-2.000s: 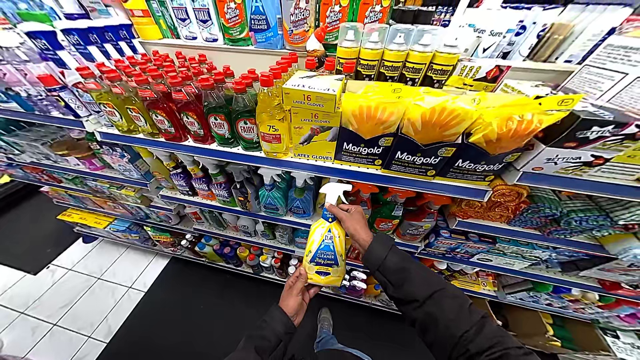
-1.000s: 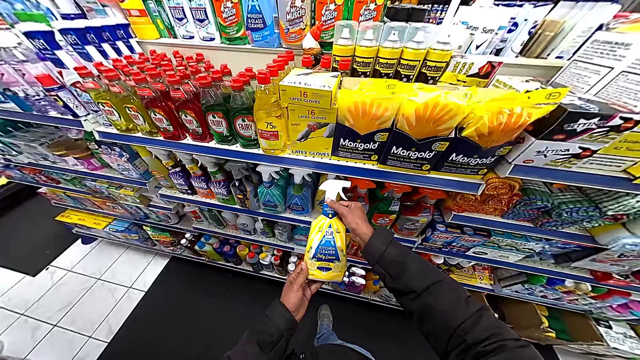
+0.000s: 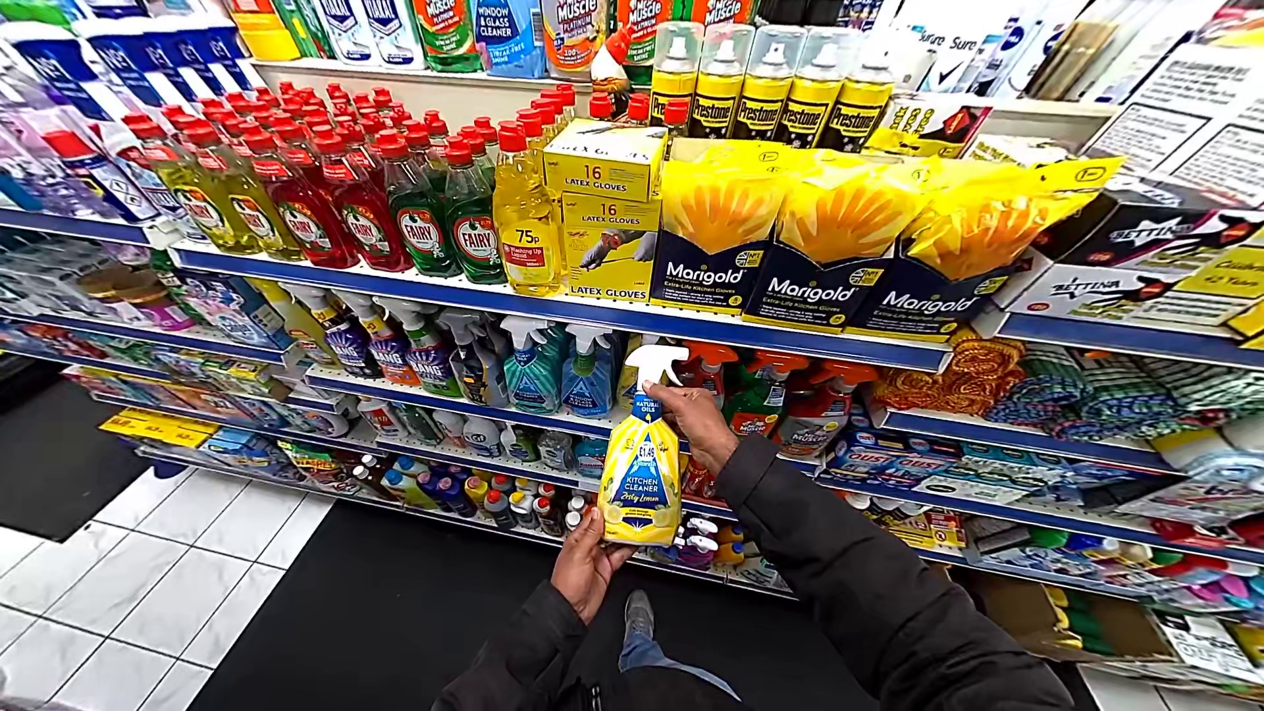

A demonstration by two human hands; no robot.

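Observation:
A yellow spray bottle of kitchen cleaner (image 3: 640, 479) with a white trigger head is held upright, its printed front facing me, before the middle shelves. My right hand (image 3: 691, 415) grips its neck just below the trigger. My left hand (image 3: 589, 565) holds the bottle's base from the lower left. Directly behind the bottle stand other spray bottles, among them teal ones (image 3: 533, 370) and red-topped ones (image 3: 758, 390). Part of the row is hidden by the bottle and my right hand.
Above are washing-up liquid bottles (image 3: 420, 212), latex glove boxes (image 3: 604, 242), packs of rubber gloves (image 3: 716, 232) and aerosol cans (image 3: 713, 94). Folded cloths (image 3: 973, 370) lie at right. A cardboard box (image 3: 1022, 612) stands low right. Below are a black mat (image 3: 395, 612) and white floor tiles (image 3: 148, 592).

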